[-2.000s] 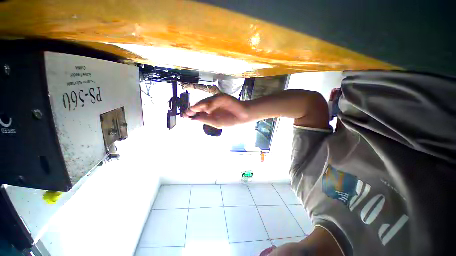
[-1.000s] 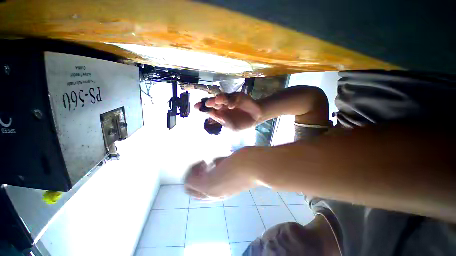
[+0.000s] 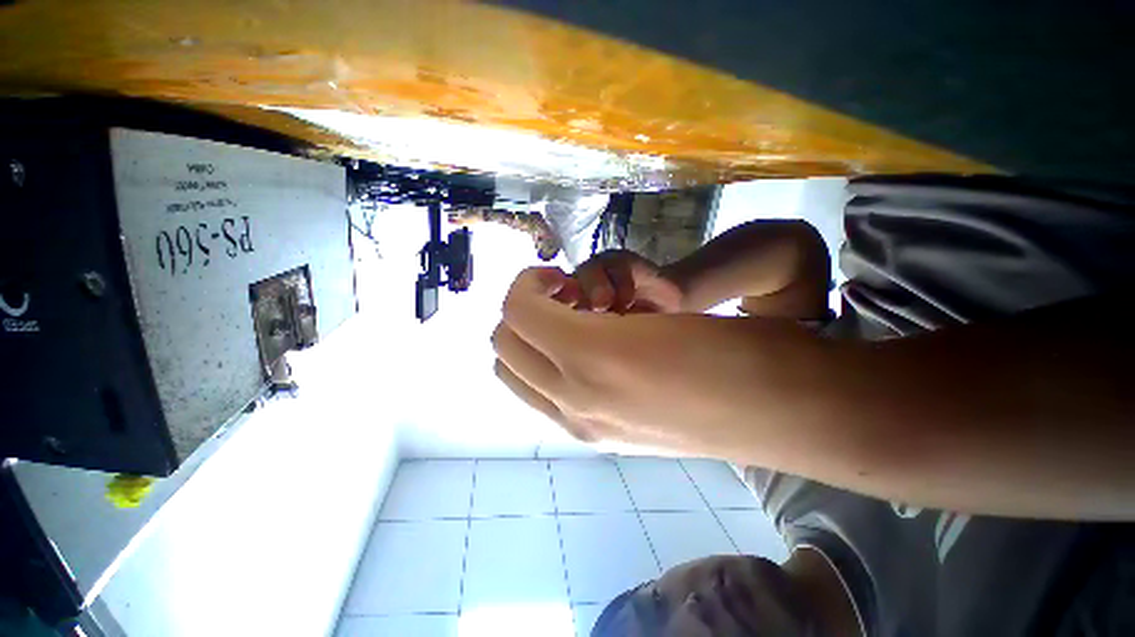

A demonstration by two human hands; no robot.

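Note:
The picture is upside down. My right hand [image 3: 597, 367] is large in the middle, its fingers bent and their tips beside my left hand. My left hand [image 3: 632, 281] is partly hidden behind it, its fingers curled. The two hands meet at the fingertips. Whatever lies between them is hidden, and no small black part can be made out there now.
A black and speckled grey box [image 3: 205, 299] marked PS-560 stands at the left, with a metal bracket [image 3: 286, 317] in its face. A black jointed stand [image 3: 436, 268] is left of the hands. The orange bench top [image 3: 411, 75] runs along the picture's top. A person's face shows below.
My right hand came into view, blurred, and moved up in the picture to meet my left hand. The small dark part seen earlier at my left fingertips is now hidden.

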